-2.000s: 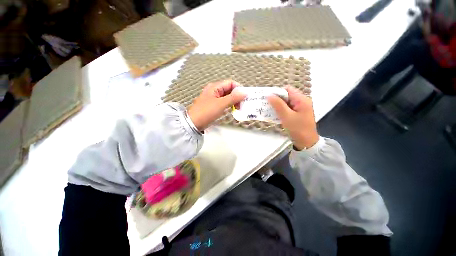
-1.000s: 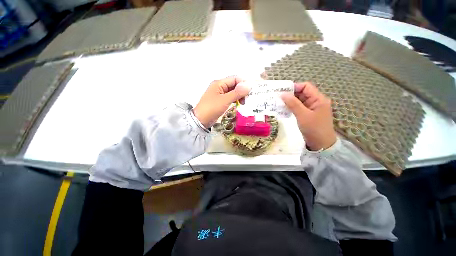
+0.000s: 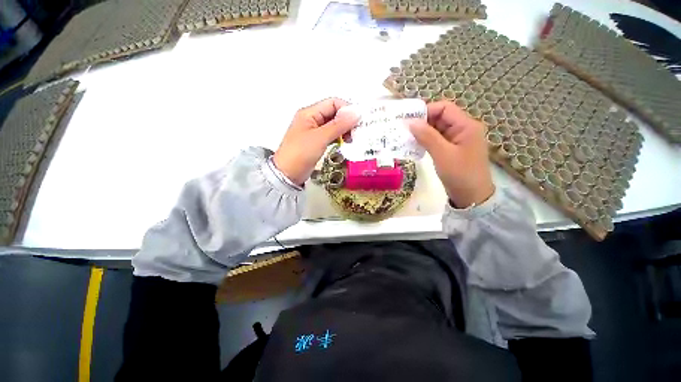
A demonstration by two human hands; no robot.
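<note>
A printed white slip (image 3: 384, 130) with dark writing is held up between both hands. My left hand (image 3: 312, 140) pinches its left edge between thumb and fingers. My right hand (image 3: 457, 149) pinches its right edge. Below and behind the slip, a pink holder (image 3: 373, 176) with a small white piece (image 3: 385, 161) on it sits on a round speckled stand (image 3: 367, 204). A few short tubes (image 3: 334, 177) stand at the stand's left edge. The slip hides the stand's far part.
A filled board (image 3: 523, 112) of upright tubes lies to the right, another (image 3: 612, 74) beyond it. More filled boards line the table's far side and left end (image 3: 33, 149). A clear sheet (image 3: 358, 18) lies on the white table (image 3: 194, 97) at the far side.
The view has swung from the right-hand boards to face the pink holder and stand, then tilted slightly downward. Both hands keep hold of the slip throughout.
</note>
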